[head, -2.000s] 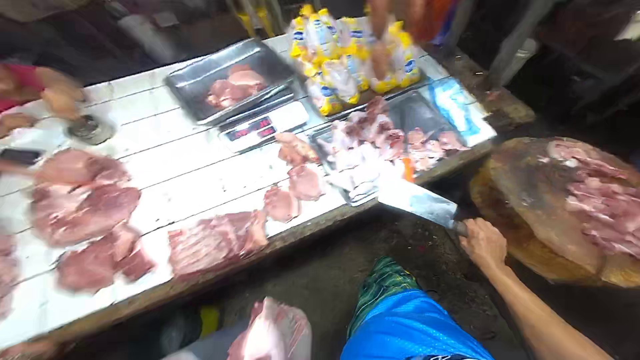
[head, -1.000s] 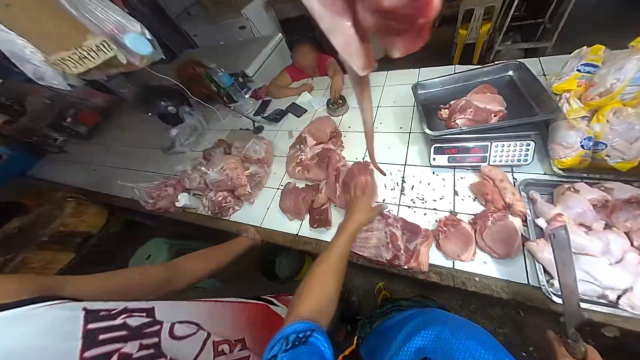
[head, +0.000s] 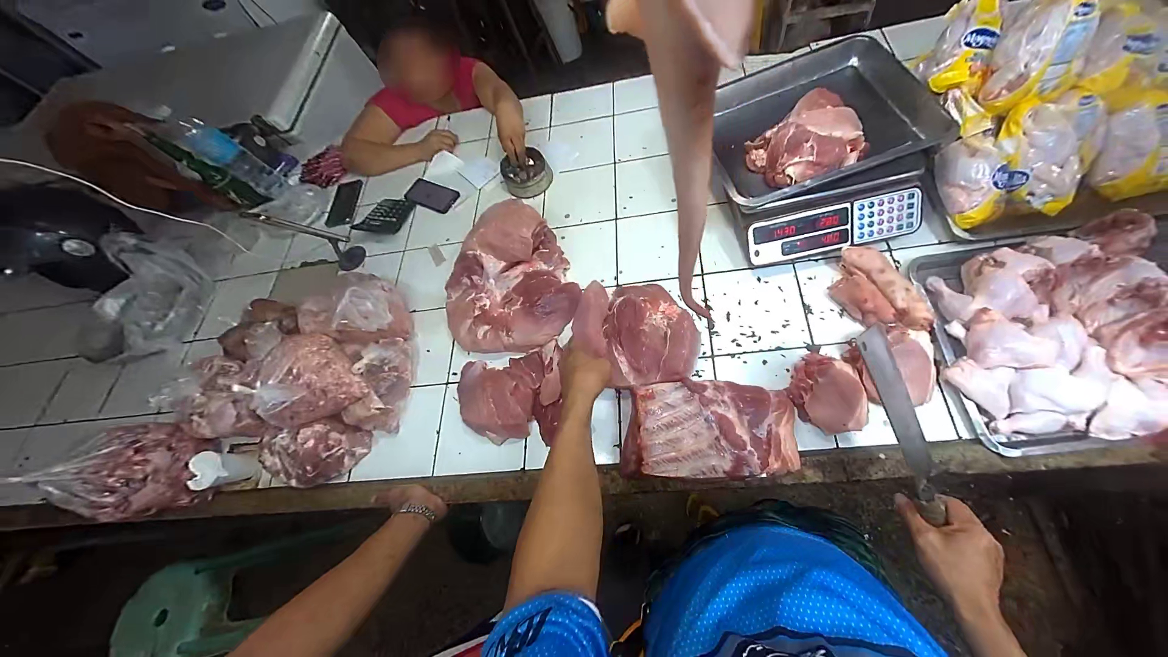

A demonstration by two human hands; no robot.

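My left hand is on a piece of raw meat on the white tiled counter, its fingers partly hidden behind the meat. A round cut of meat lies just right of it, and a slab of ribs lies below that along the counter's front edge. My right hand grips the handle of a cleaver, whose blade points up and left over a slice of meat. Large pieces of meat lie beyond my left hand.
A digital scale bears a metal tray with meat. Chicken pieces fill another tray at right, near bagged chickens. Bagged meat lies left. Meat hangs overhead. A person sits opposite; another person's hand touches the counter edge.
The view has swung left since two seconds ago. The cleaver stays in my right hand, now with its blade over the meat slices; one second ago it was over the chicken tray.
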